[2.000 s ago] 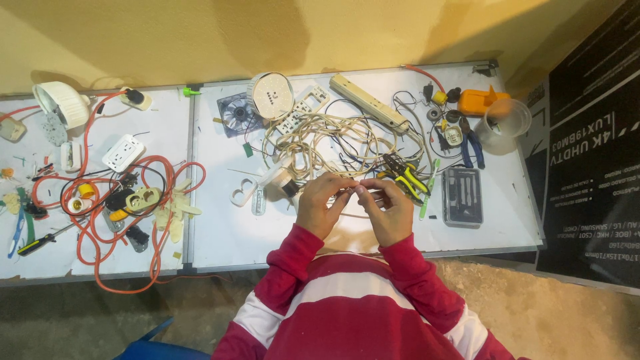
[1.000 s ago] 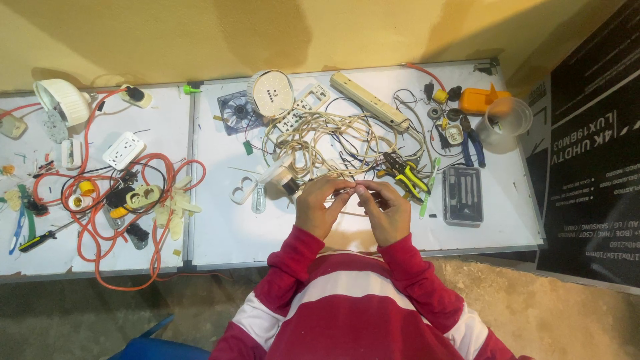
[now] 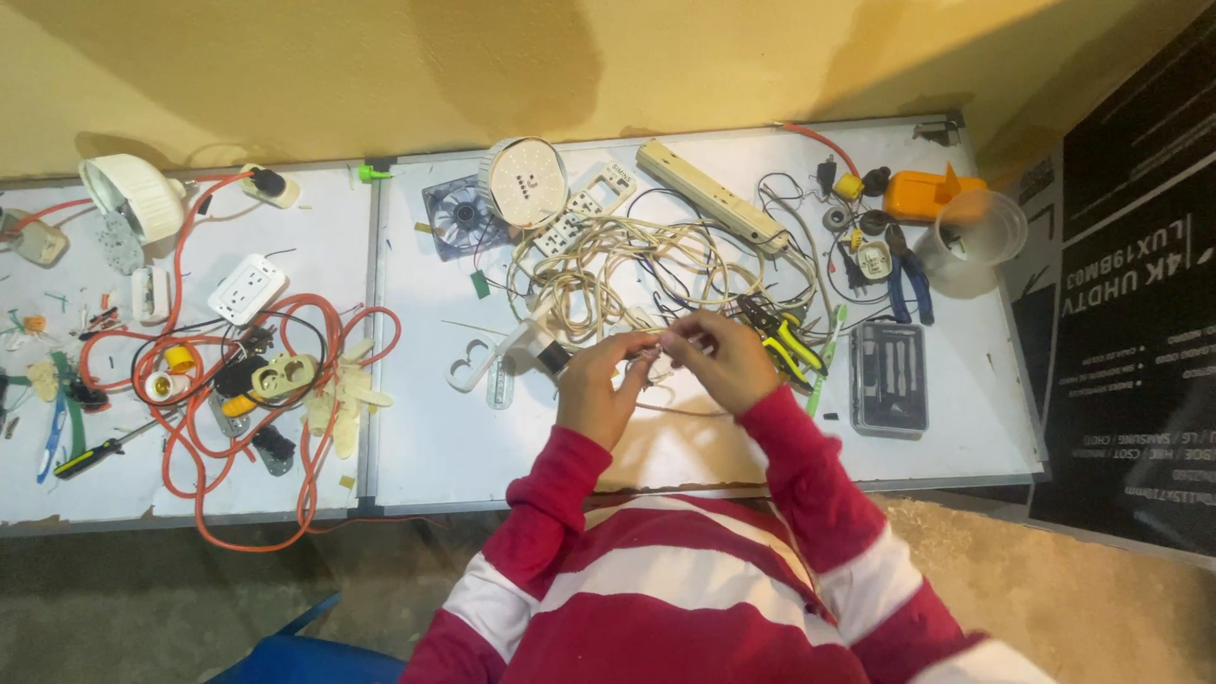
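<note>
My left hand [image 3: 604, 380] and my right hand [image 3: 724, 359] meet above the front middle of the white table, fingertips pinching a small thing too small to name, perhaps a wire end. Beyond them spreads a tangle of beige cable [image 3: 589, 285]. Right beside my right hand lie yellow-and-black wire strippers [image 3: 787, 347], with a green toothbrush [image 3: 828, 361] alongside. A white plug-like housing with a dark end [image 3: 537, 347] is left of my left hand. Farther back are a round LED lamp [image 3: 524, 182], a computer fan [image 3: 464, 217] and a beige power strip [image 3: 712, 195].
At right are a screwdriver-bit case [image 3: 889, 380], blue-handled pliers [image 3: 910, 280], a clear plastic tub [image 3: 978, 237] and an orange tool [image 3: 926, 195]. The left table holds coiled orange cable [image 3: 199, 465], a white outlet [image 3: 247, 289] and a screwdriver [image 3: 90, 458]. A large black carton [image 3: 1140, 332] stands at far right.
My right hand has turned and its fingers have shifted at the meeting point with my left. The things on the table have stayed in place.
</note>
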